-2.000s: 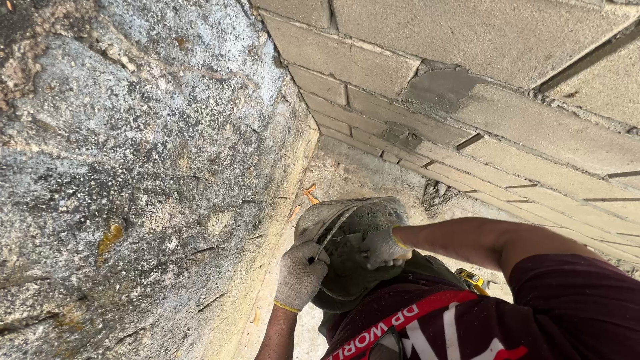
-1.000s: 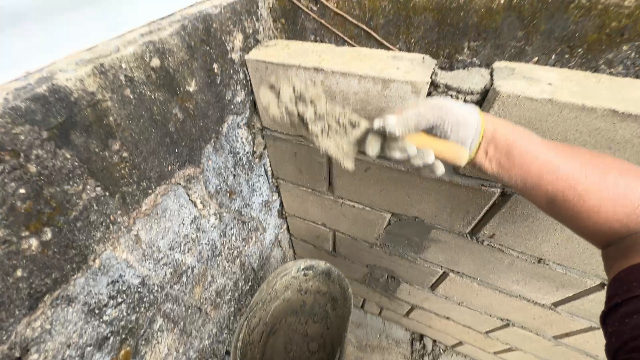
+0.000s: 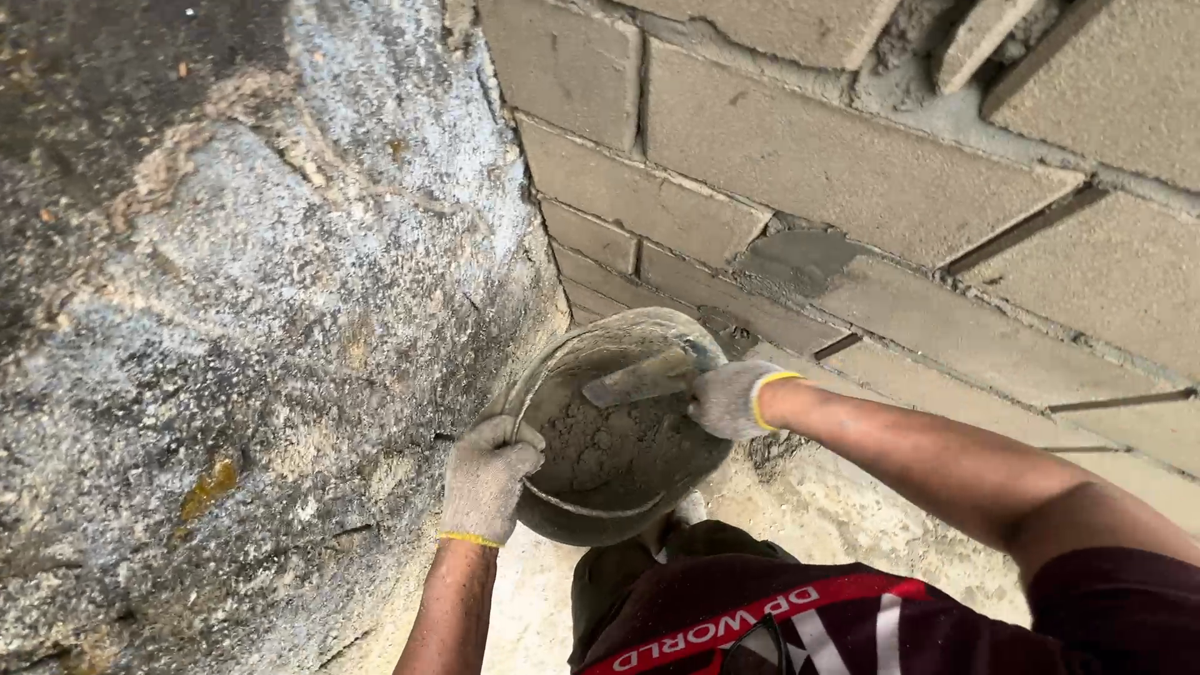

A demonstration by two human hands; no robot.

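My left hand [image 3: 489, 473], in a knitted glove with a yellow cuff, grips the rim and wire handle of a mortar bucket [image 3: 534, 506]. Grey mortar [image 3: 600, 445] lies in the bucket. In a matching glove, my right hand [image 3: 736, 398] holds a trowel whose blade [image 3: 642, 378] is inside the bucket, above the mortar. The grip of the trowel is hidden by my fingers. Beyond the bucket rises a concrete block wall [image 3: 816, 141], with a darker patch of mortar [image 3: 802, 260] on one joint.
A rough, stained concrete wall [image 3: 309, 375] stands close on the left and meets the block wall in a corner. The pale floor [image 3: 844, 525] shows below the bucket. At the top right, a thin block piece [image 3: 980, 42] sticks out of a mortared gap.
My right hand and the trowel have moved from the top block of the wall down into the bucket. My left hand, out of view one second ago, shows at the bucket rim. The view has tilted down.
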